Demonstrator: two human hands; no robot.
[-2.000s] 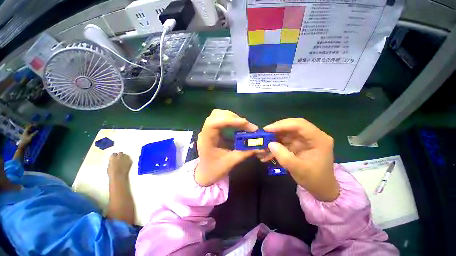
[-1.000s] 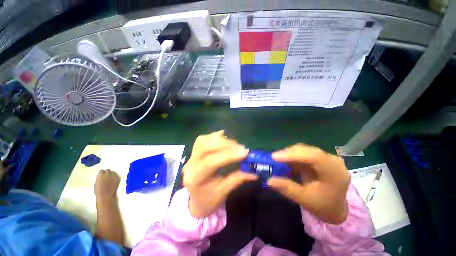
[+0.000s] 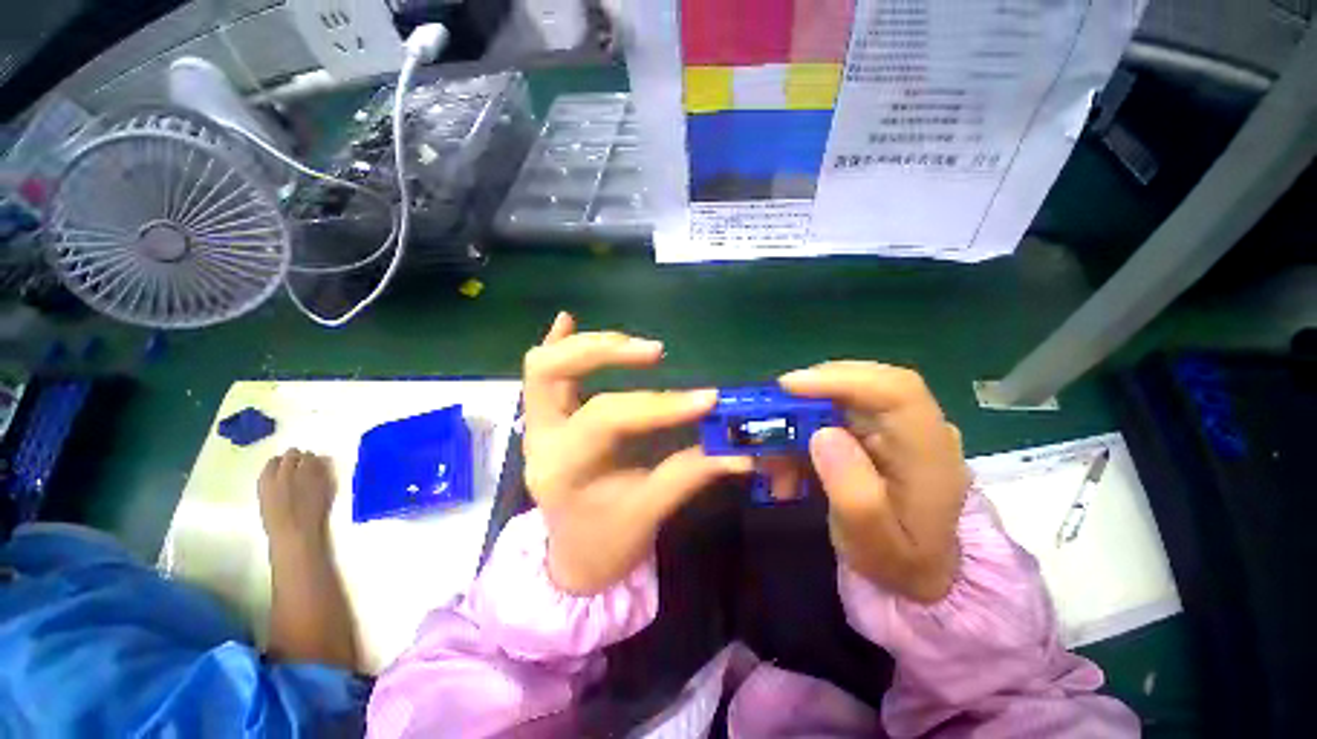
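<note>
A blue mini camera unit (image 3: 748, 422) is held level between my two hands, its small screen facing me and showing a dark picture with a bright patch. My left hand (image 3: 595, 448) pinches its left end with thumb and index finger, the other fingers raised. My right hand (image 3: 888, 469) grips its right end, thumb on the front face. Part of another blue unit (image 3: 780, 481) shows just below the held one, partly hidden; I cannot tell what supports it.
A colour chart sheet (image 3: 896, 145) hangs ahead. A white fan (image 3: 169, 238), a cable and clear trays stand at back left. A blue bin (image 3: 415, 465) and a co-worker's hand (image 3: 296, 491) are on the pale mat. A metal post (image 3: 1155, 246), record sheet (image 3: 1112, 563) and pen (image 3: 1083, 498) are right.
The unit's screen has gone from a bright yellowish picture to a darker one. My left hand's upper fingers have lifted off and spread. The camera view has shifted.
</note>
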